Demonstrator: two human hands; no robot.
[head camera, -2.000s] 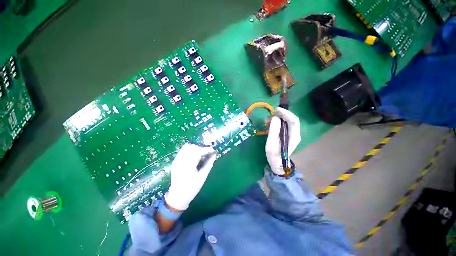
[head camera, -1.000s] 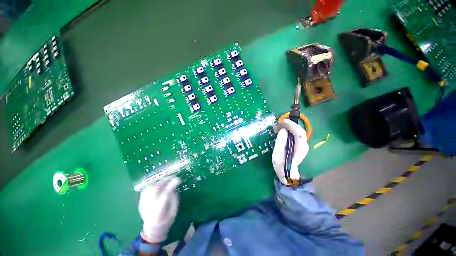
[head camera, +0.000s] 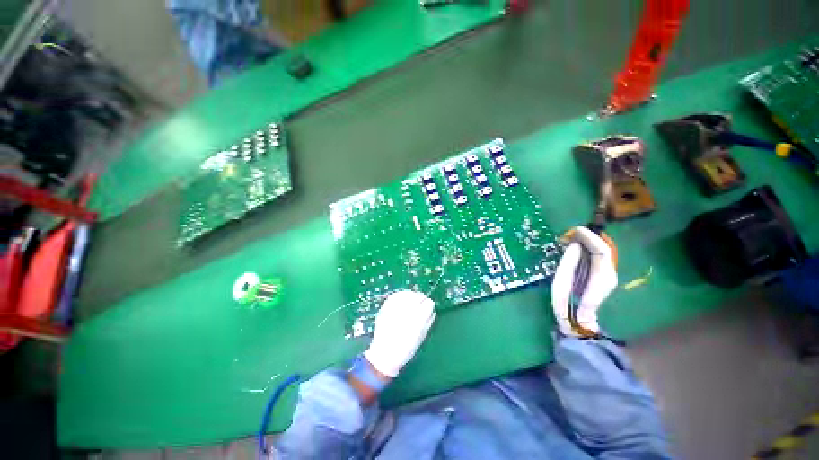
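A large green circuit board (head camera: 449, 238) lies on the green mat, with rows of dark blue squares at its far right. My left hand (head camera: 401, 332), in a white glove, is at the board's near edge, left of its middle, fingers closed on thin solder wire (head camera: 346, 312) that trails left. My right hand (head camera: 584, 280), gloved, grips the dark soldering iron (head camera: 582, 274) upright in view beside the board's right edge. The iron's front end is blurred near the nearer stand's sponge tray (head camera: 631, 199). The solder spool (head camera: 258, 290) lies left of the board.
A second board (head camera: 241, 184) lies on the dark strip at the left; another (head camera: 790, 94) is at the far right. Two iron stands, a black round unit (head camera: 741, 238), a yellow scrap (head camera: 638, 279) and a red post (head camera: 648, 54) are right. Across the bench is a person's blue sleeve (head camera: 215, 36).
The view has swung left, so the bench things appear farther right. My left hand has moved slightly right along the board's near edge. My right hand still holds the iron.
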